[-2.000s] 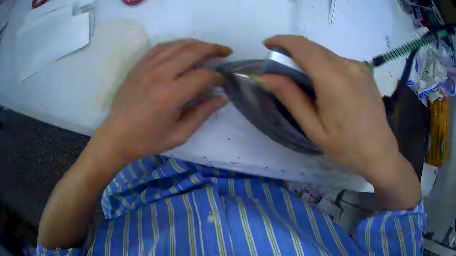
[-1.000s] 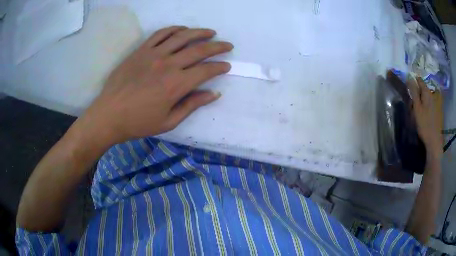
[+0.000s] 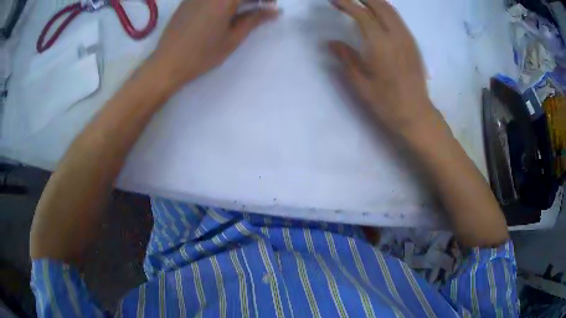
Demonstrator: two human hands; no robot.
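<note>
My left hand (image 3: 202, 37) is at the top edge of the picture, partly cut off. A narrow grey shiny strip, likely the folding template (image 3: 257, 5), shows between its thumb and fingers. My right hand (image 3: 388, 62) is to the right, blurred, with thumb and fingers apart and nothing seen in it. Its fingertips are near the top edge. The iron (image 3: 518, 140) stands on its dark rest (image 3: 524, 215) at the right edge, untouched. White cut pieces (image 3: 65, 84) lie at the left.
Red-handled scissors (image 3: 133, 18) lie at the upper left above the cut pieces. A yellow bundle (image 3: 557, 124) and plastic-wrapped items (image 3: 537, 53) are at the far right beside the iron. Fabric scraps (image 3: 428, 248) show below the table's front edge (image 3: 298, 211).
The iron went from my right hand to its rest. My right hand has since left it and come back to the middle. Both hands are now further up; the white strip seen earlier is not visible.
</note>
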